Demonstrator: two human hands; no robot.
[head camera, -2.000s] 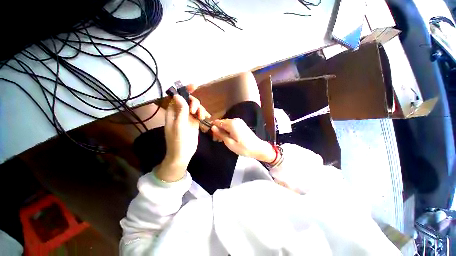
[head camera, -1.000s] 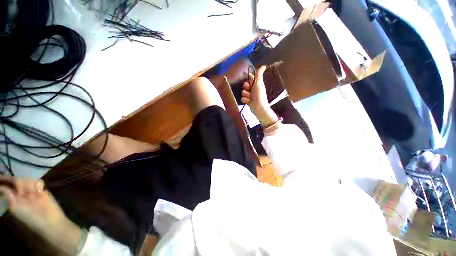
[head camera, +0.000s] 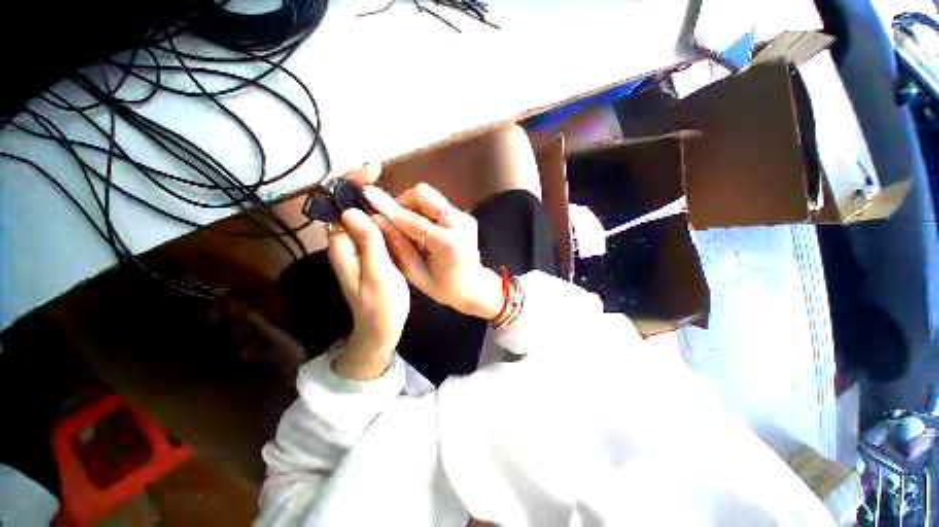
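Note:
Both my hands are together over my lap, near the table's front edge. My left hand holds black cable connectors between thumb and fingers. My right hand is pressed against the same black piece with its fingertips, from the right. The fingers partly hide what is held, so its exact shape is unclear. Loose black cables spread in big loops over the left of the white table, and some hang over its edge near my hands.
An open cardboard box with a dark inside stands right of my lap. Black twist ties lie at the table's top. A red stool is at lower left. A dark blue vehicle stands at far right.
One second ago my hands were far apart, the right over the box and the left at the lower left. Now they meet at the connectors. The view has shifted too.

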